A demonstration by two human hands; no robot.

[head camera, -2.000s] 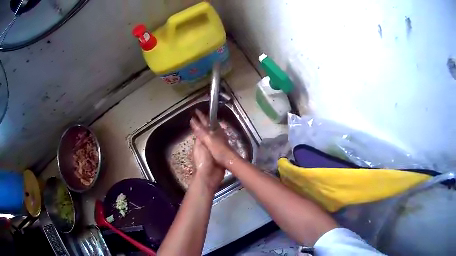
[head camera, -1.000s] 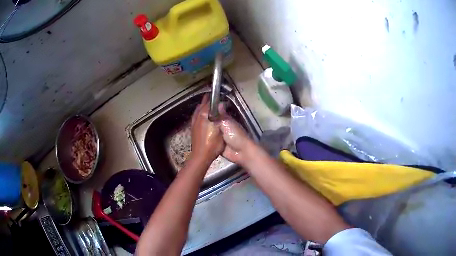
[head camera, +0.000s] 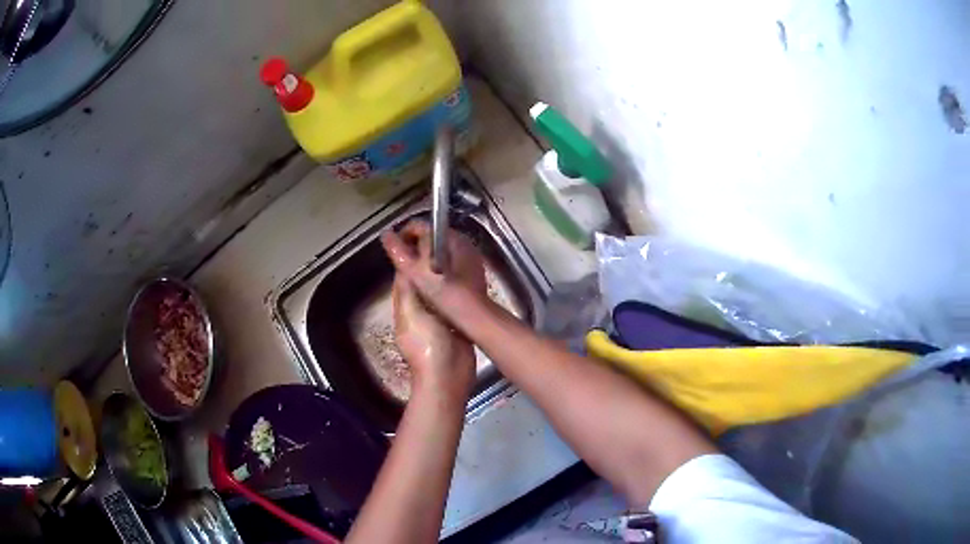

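My left hand (head camera: 428,338) and my right hand (head camera: 452,285) are pressed together over the steel sink (head camera: 338,345), under the curved metal faucet (head camera: 440,202). My right hand lies across my left, its fingers pointing up and left. The left fingers are mostly hidden behind it. Both hands look wet, and no object shows in them. The spout covers part of the right hand. Pale bits lie in the sink bottom.
A yellow detergent jug (head camera: 378,90) and a spray bottle (head camera: 571,191) stand behind the sink. Left are a meat bowl (head camera: 176,351), green vegetable bowl (head camera: 138,446), purple cutting board (head camera: 330,452) and red spatula (head camera: 261,497). A yellow towel (head camera: 745,388) hangs right.
My right hand has moved over my left, with its fingers now extended up and left. The left hand has turned and its fingers are now mostly covered. The view has shifted slightly.
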